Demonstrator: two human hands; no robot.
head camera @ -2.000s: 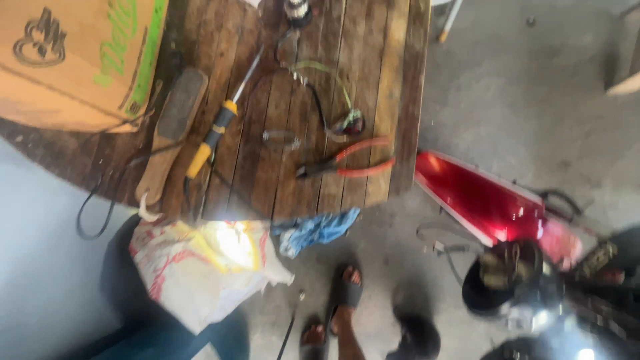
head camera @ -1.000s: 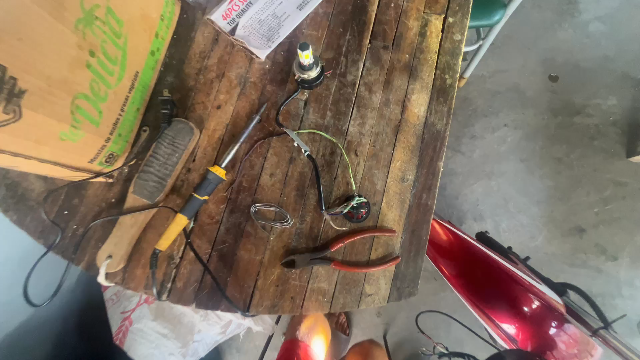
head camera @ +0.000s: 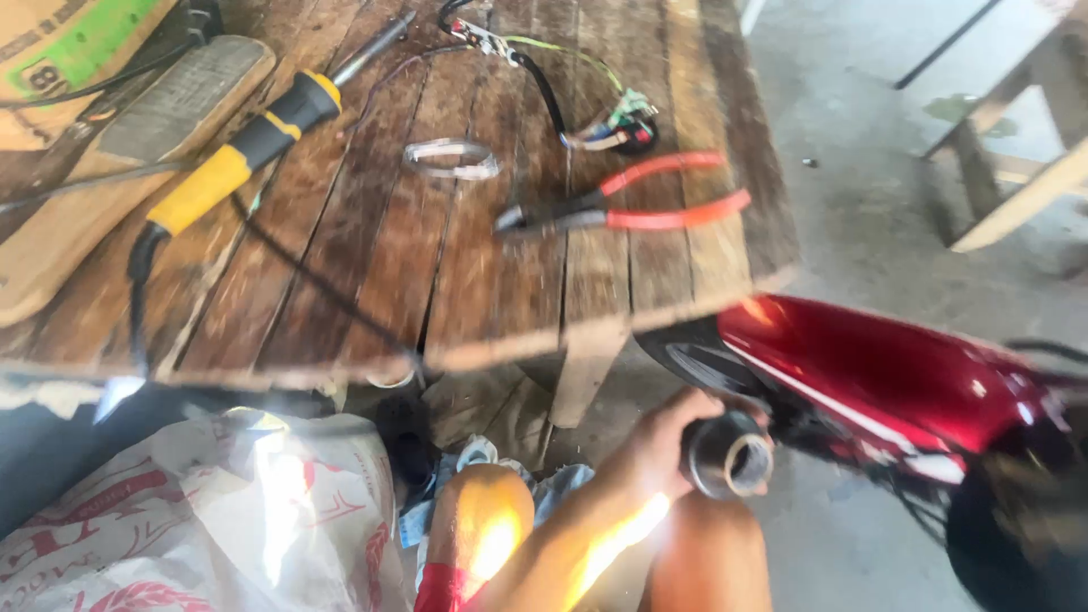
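Observation:
My left hand [head camera: 667, 438] holds a dark, hollow-ended cylindrical object [head camera: 728, 455] beside the table's near edge, above my knees. My right hand is out of view. On the wooden table [head camera: 501, 289], red-handled diagonal cutters [head camera: 625, 200] lie with their handles spread. Behind them is a wired round part [head camera: 633, 129], joined by wires to a small board [head camera: 486, 38]. A loose coil of solder wire [head camera: 452, 160] rests left of the cutters. Farther left, a yellow and black soldering iron [head camera: 246, 153] lies beside a wooden-handled brush [head camera: 144, 161].
A cardboard box [head camera: 76, 51] stands at the upper left. A white printed sack [head camera: 280, 510] fills the lower left. Right of the table are a glossy red vehicle body panel [head camera: 884, 365] and a wooden stand [head camera: 1011, 144]. A black cord [head camera: 323, 293] hangs over the near edge.
My left hand and the dark cylindrical object have come into view below the table edge. The view has shifted, and the lamp bulb seen earlier on the table is outside it.

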